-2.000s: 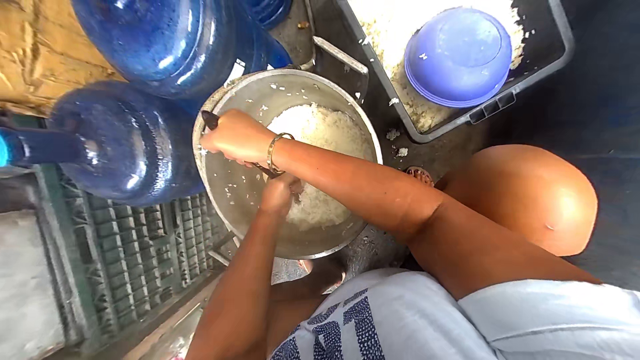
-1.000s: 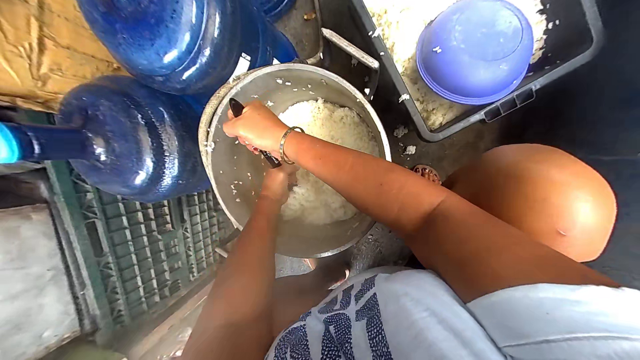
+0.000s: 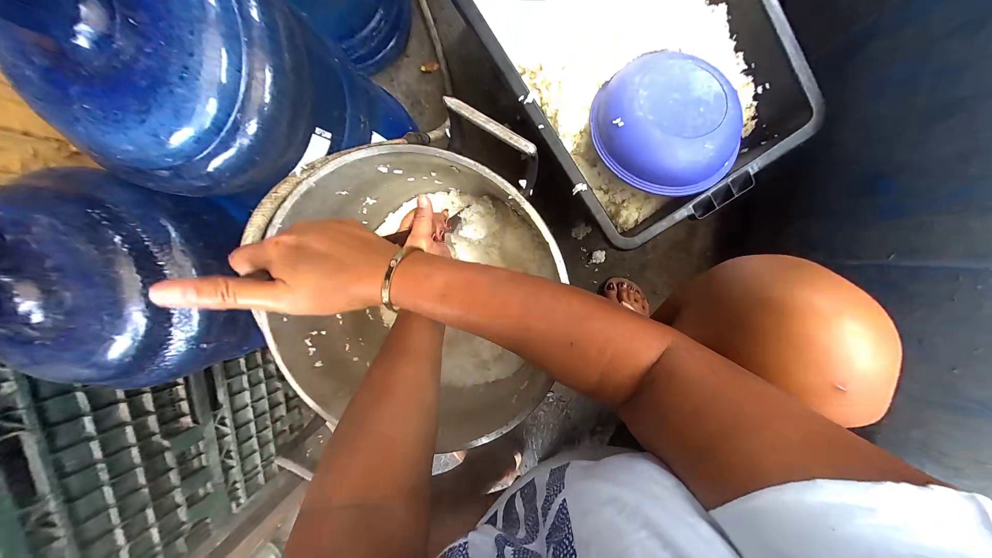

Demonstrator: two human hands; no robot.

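A large metal pot [image 3: 496, 418] holds white cooked rice [image 3: 484, 353]. My right hand [image 3: 310, 267], with a bracelet at its wrist, is over the pot's left rim, index finger stretched out to the left. Beneath its palm runs the dark handle of a utensil [image 3: 399, 236], and its other fingers are curled, partly hidden. Inside the pot, above the rice, my left hand [image 3: 426, 229] grips the utensil farther along, thumb up. My right forearm crosses over the left one. The utensil's working end is mostly hidden by the hands and rice.
A black plastic tub [image 3: 570, 163] of rice, with an upturned purple bowl [image 3: 666, 124] on it, stands at the upper right. Large blue water jugs [image 3: 178, 101] crowd the pot's left side, above a green plastic crate [image 3: 132, 449]. My knee [image 3: 790, 333] is at the right.
My left hand has moved up across the pot, from below my right hand to the right of it. My right index finger now points outward; earlier it was curled around the handle.
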